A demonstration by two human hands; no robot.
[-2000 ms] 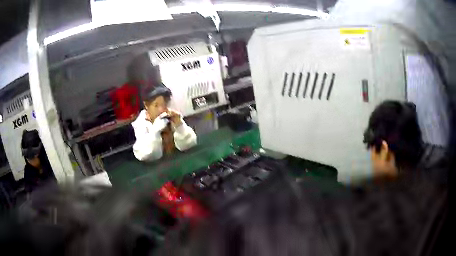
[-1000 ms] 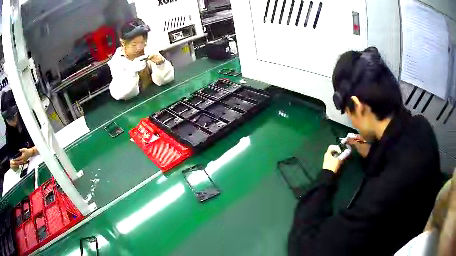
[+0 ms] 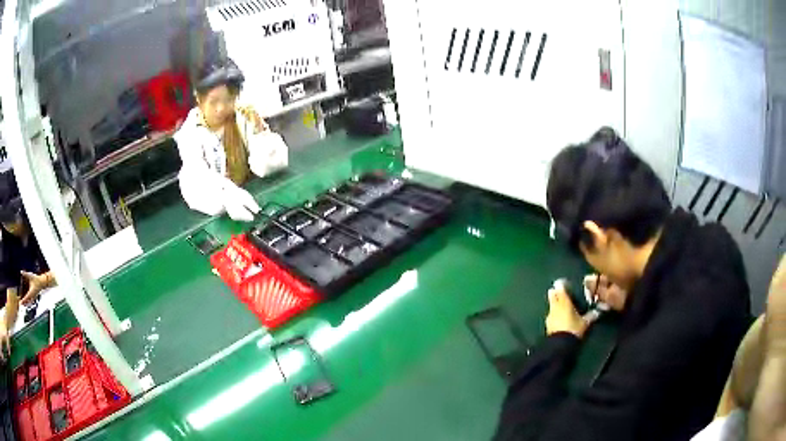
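Neither of my hands can be made out. A black phone middle frame (image 3: pixel 312 393) lies flat on the glossy green bench, nearest in front of me. A second black middle frame (image 3: pixel 514 360) lies to its right, beside the neighbouring worker's sleeve. A black parts tray (image 3: pixel 366 264) with many compartments holding dark parts lies further back. A bright red tray (image 3: pixel 269 288) adjoins its left end. A blurred tan shape (image 3: pixel 763 379) is cut off by the right edge; I cannot tell what it is.
A person in black (image 3: pixel 655 319) bends over small work at the right. A person in white (image 3: pixel 207 164) reaches toward the black tray from across. Another red tray (image 3: pixel 73 388) and a white post (image 3: pixel 73 224) stand at left. A large grey-white machine (image 3: pixel 517 95) stands behind.
The view has swung down from the machines to the bench, then shifted slightly. The person across has lowered one hand from near the face toward the black tray.
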